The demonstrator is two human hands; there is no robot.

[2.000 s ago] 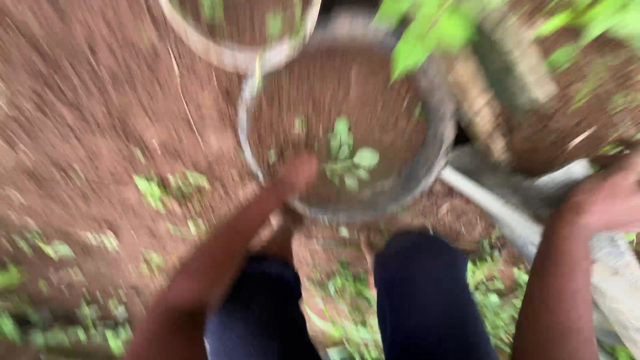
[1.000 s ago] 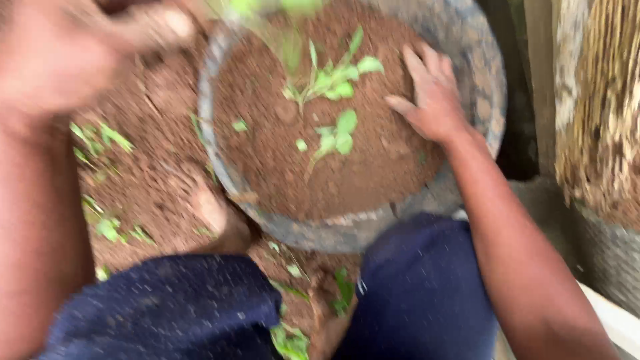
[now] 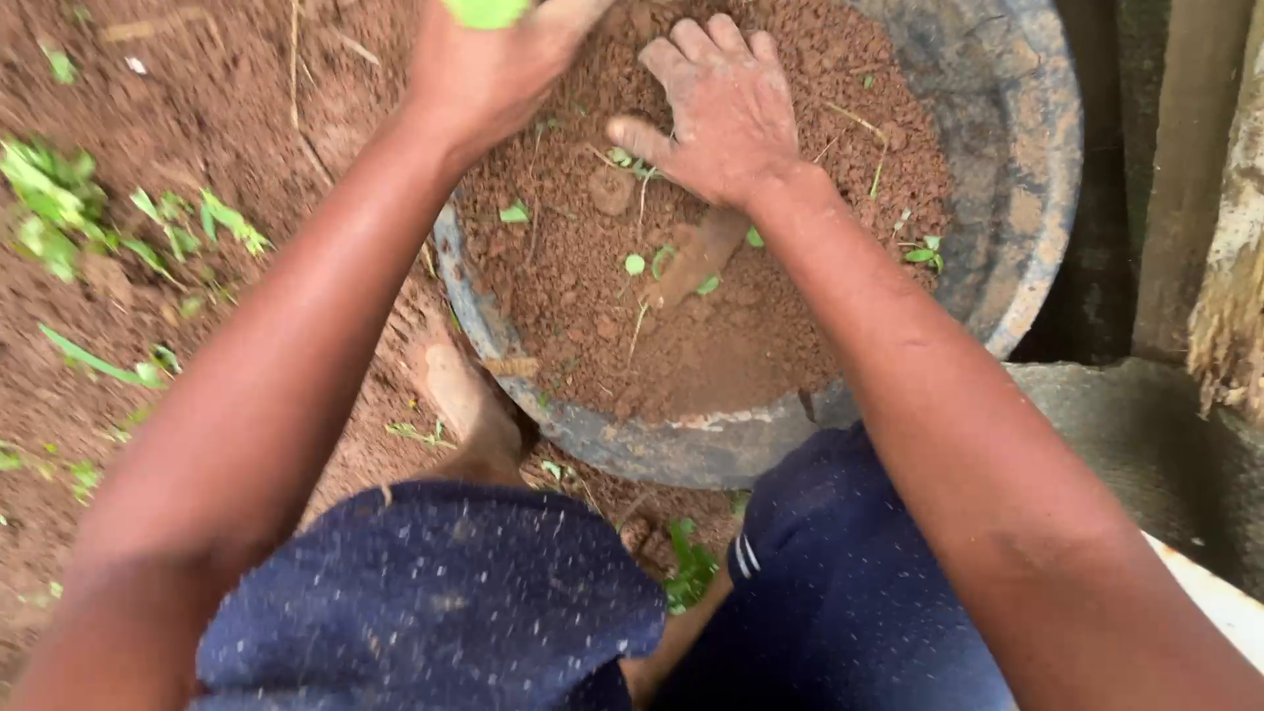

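Note:
A wide, round, dark tub (image 3: 1027,168) full of reddish-brown soil (image 3: 592,326) stands in front of my knees. My right hand (image 3: 726,104) lies palm down on the soil with its fingers spread. My left hand (image 3: 504,59) is over the tub's upper left part, partly cut off by the top edge of the view; a blurred bright green leaf (image 3: 486,8) overlaps it, and whether the hand grips it does not show. Small green leaves (image 3: 634,264) and thin stems lie scattered on the soil near my right hand.
Bare earth with green weeds (image 3: 54,212) lies left of the tub. My bare foot (image 3: 464,395) is close beside its rim. Wooden posts (image 3: 1190,178) and a grey slab (image 3: 1136,444) stand at the right. My knees, in dark blue cloth (image 3: 444,583), are at the bottom.
The upright green seedlings seen in the tub a second ago no longer show. My right hand has moved from the soil's right side toward its upper middle. The view has shifted.

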